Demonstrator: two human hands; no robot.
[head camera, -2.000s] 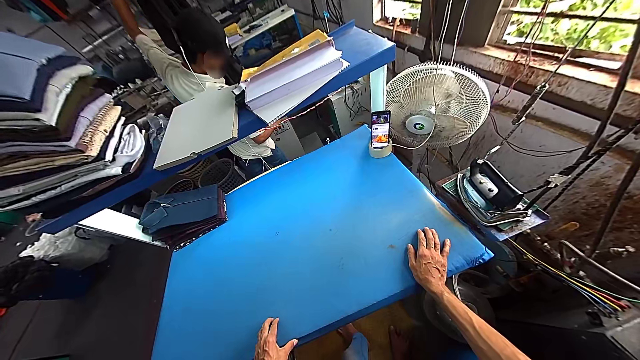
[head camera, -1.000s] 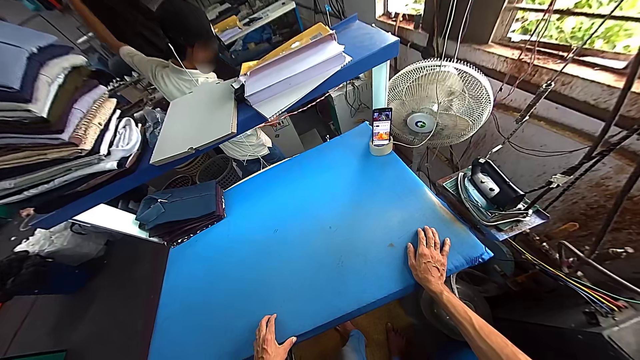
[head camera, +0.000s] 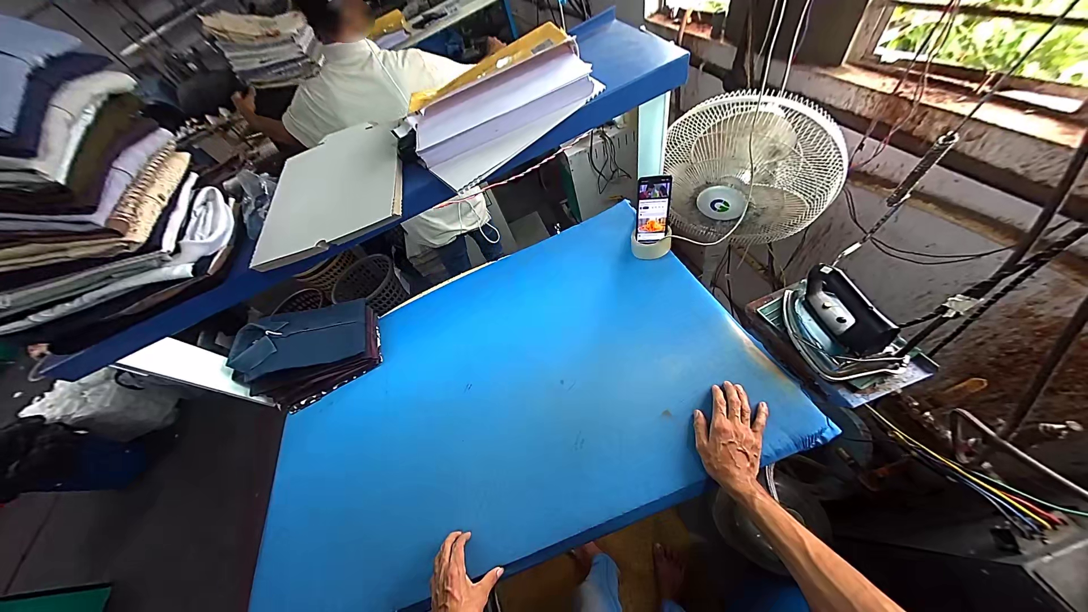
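Note:
A blue cloth-covered table (head camera: 510, 382) fills the middle of the view. My left hand (head camera: 460, 574) rests at its near edge, fingers apart, holding nothing. Flat on the cloth near the right corner lies my right hand (head camera: 733, 435), its fingers slightly spread and nothing in it. Folded dark garments (head camera: 306, 344) are stacked at the table's left edge. At the far corner a phone (head camera: 654, 208) with a lit screen stands upright in a roll of tape (head camera: 651, 247). An electric iron (head camera: 841, 314) sits on a metal stand (head camera: 922, 374) just past the right edge.
A blue shelf (head camera: 625, 64) crosses behind the table, bearing stacked folded garments (head camera: 93, 170), a grey board (head camera: 336, 195) and a stack of papers (head camera: 501, 106). A white pedestal fan (head camera: 752, 166) stands beyond the table. Behind the shelf is a person in a white shirt (head camera: 365, 89). Cables hang at right.
The person behind the shelf has shifted and turned, and a stack of folded cloth now shows beside them. My hands have stayed in place on the table.

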